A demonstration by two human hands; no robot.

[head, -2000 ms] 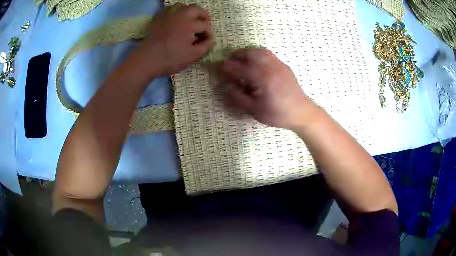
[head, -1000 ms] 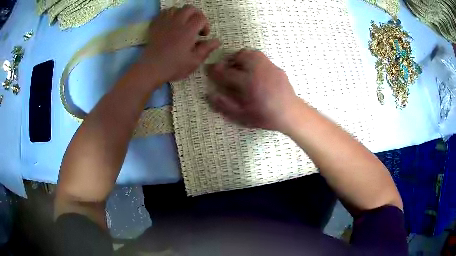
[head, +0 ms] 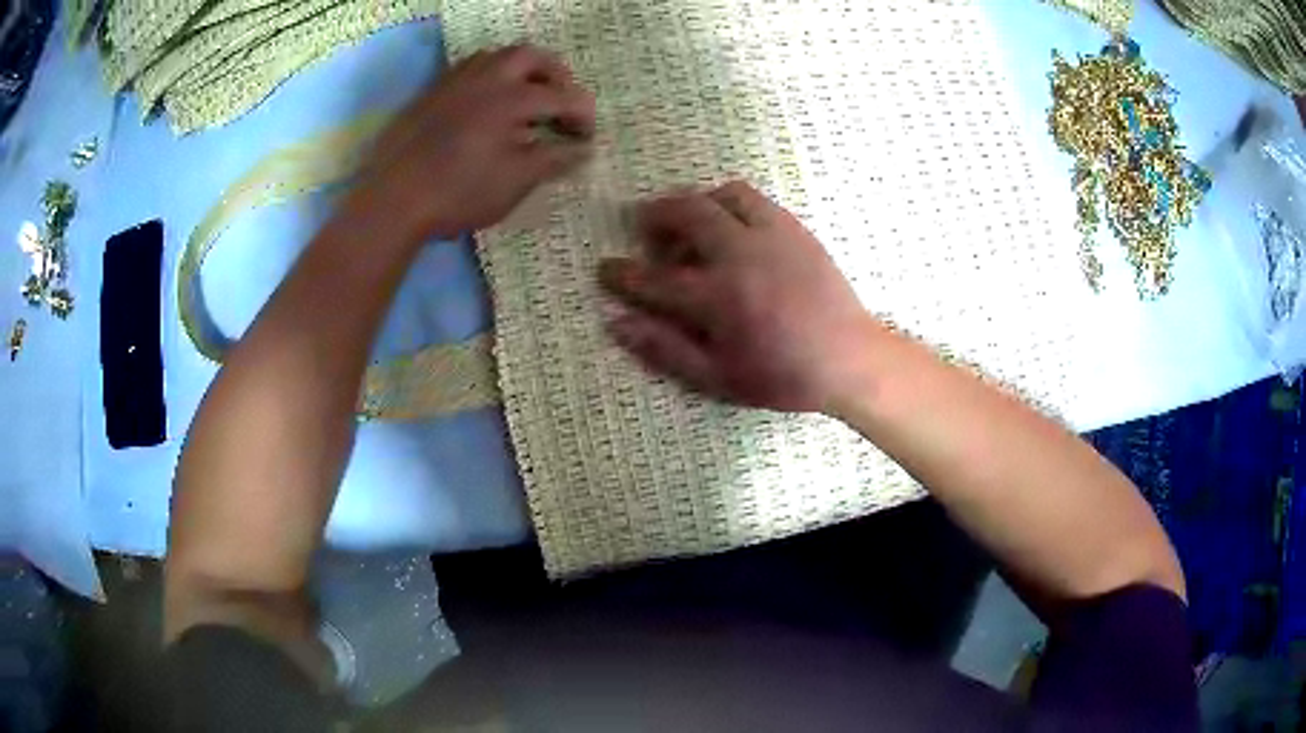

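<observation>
A cream woven tote bag (head: 802, 158) lies flat in front of me. Its pale woven handle (head: 215, 236) loops out to the left. My left hand (head: 494, 136) is on the bag's left edge at the upper strap end, fingers curled; what its fingertips hold is hidden. My right hand (head: 731, 294) is over the bag just to the right, fingers bent and blurred; I cannot tell whether it holds anything. The hands are apart, with a faint blurred pale streak between them.
A gold hardware pile with blue bits (head: 1124, 158) lies right, beside clear plastic (head: 1275, 244). Small metal pieces (head: 50, 251) and a black phone (head: 133, 332) lie left. Stacked woven bags (head: 215, 50) are at the upper left, and more (head: 1246, 43) at the upper right.
The view has shifted, so more of the upper left stack shows and the phone sits lower. My right hand has moved slightly down. My left hand stays at the strap end.
</observation>
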